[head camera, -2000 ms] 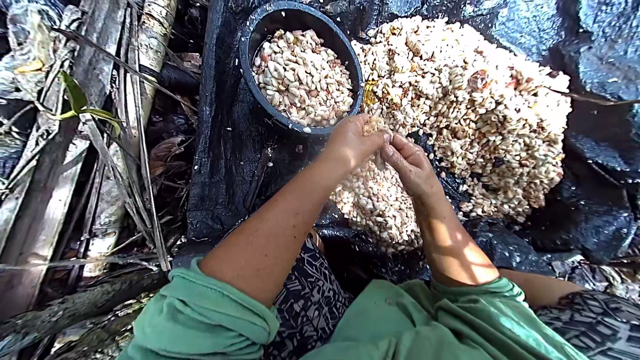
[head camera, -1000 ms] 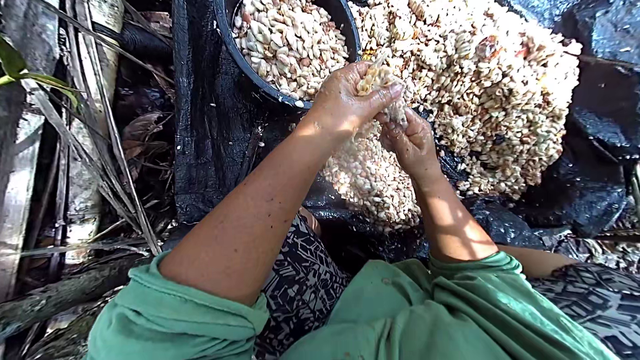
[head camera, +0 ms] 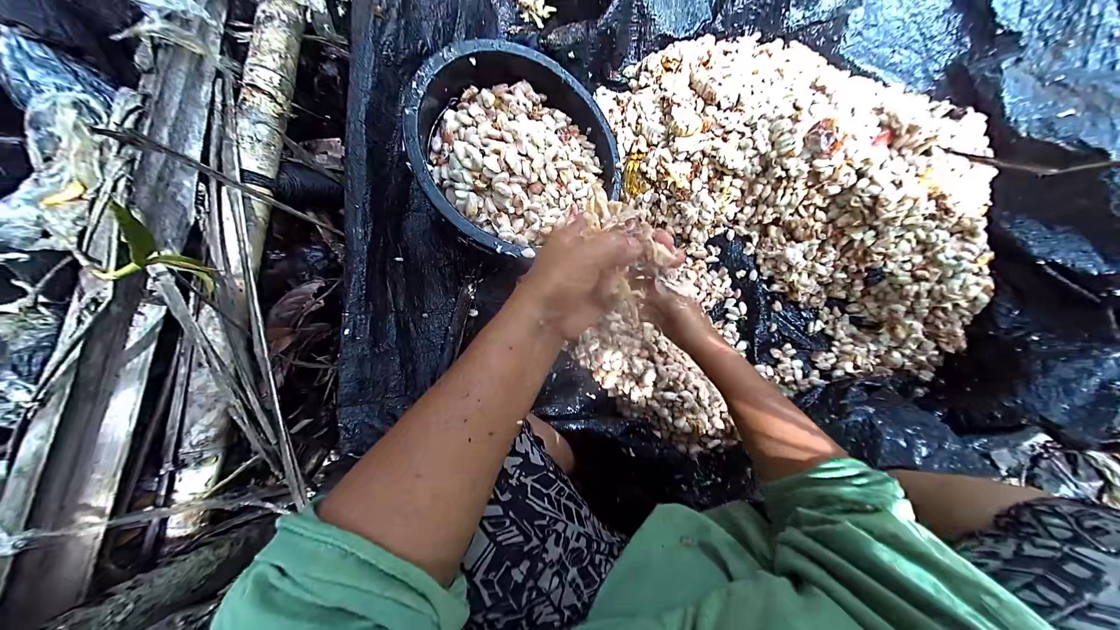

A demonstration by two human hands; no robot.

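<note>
Pale wet beans, which look like cacao beans, lie in a large heap (head camera: 840,175) on black plastic sheeting. A smaller pile (head camera: 665,376) of them spreads below my hands. My left hand (head camera: 586,276) and my right hand (head camera: 669,293) are close together, with a stringy, pale pulpy clump (head camera: 626,227) between them. Motion blur hides the exact finger positions. Just beyond my left hand stands a round black tub (head camera: 420,166), partly filled with the same beans (head camera: 516,162).
Black plastic sheeting (head camera: 394,262) lies under the tub and beans. Along the left are a pale branch (head camera: 267,96), dry palm stalks (head camera: 166,157) and a small green sprout (head camera: 136,241). A thin twig (head camera: 1032,164) lies at the heap's right side. My knees are close below.
Both hands have stayed together near the tub's lower right rim. The pale clump shows more plainly between them than two seconds ago.
</note>
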